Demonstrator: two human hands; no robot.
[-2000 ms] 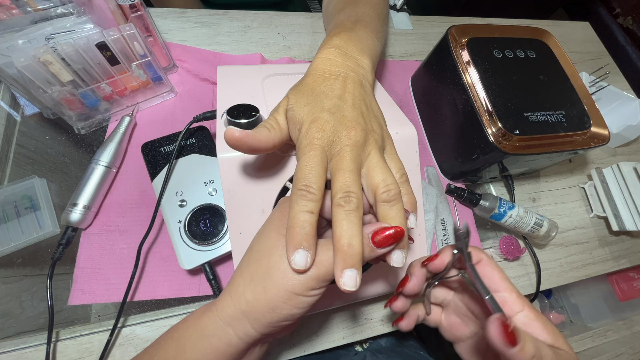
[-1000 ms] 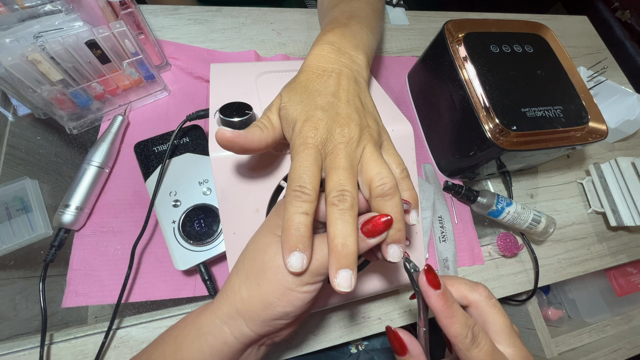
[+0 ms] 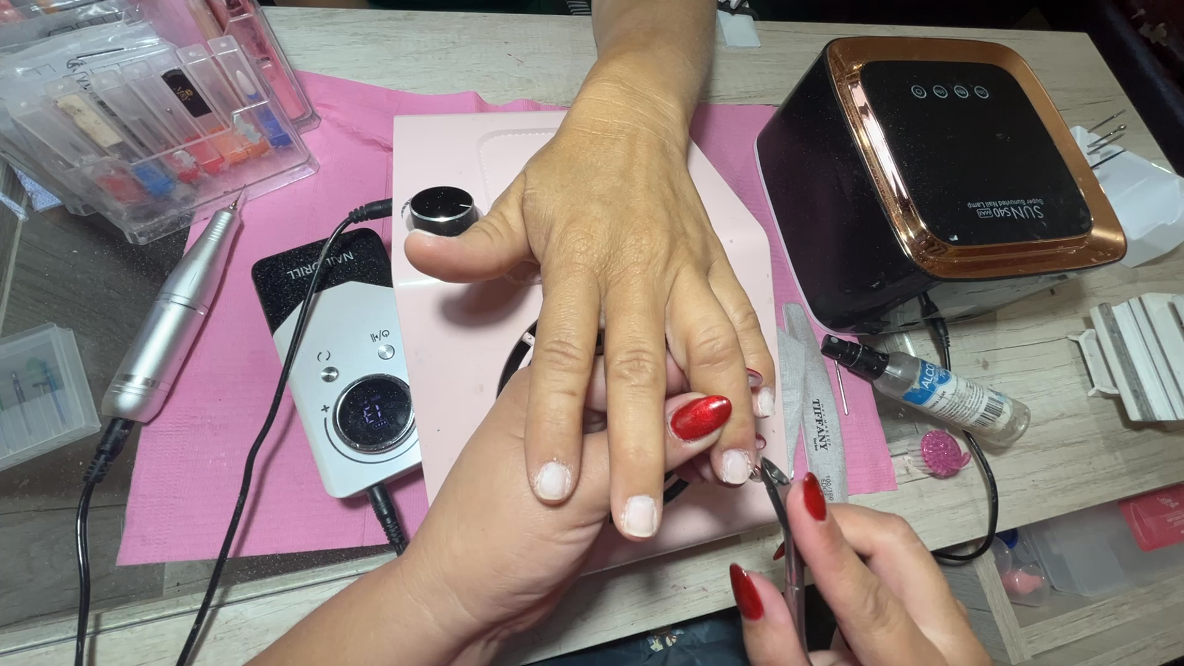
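Note:
My left hand, with red nails, reaches under another person's hand and grips its ring finger, my thumb on top. That hand lies palm down, fingers spread, above a pale pink nail dust collector. In my right hand is a pair of metal cuticle nippers; the tips are at the side of the held finger's nail. Whether the blades touch skin cannot be told. The other person's nails look whitish and matte. Part of my left fingers is hidden beneath the other hand.
A black and copper nail lamp stands at right, near a spray bottle and nail files. At left are a nail drill handpiece, its control unit, cables and a clear case of nail tips.
My right hand has brought the nippers from the right over to the ring finger's nail since two seconds ago. My left hand keeps its hold on the other person's finger.

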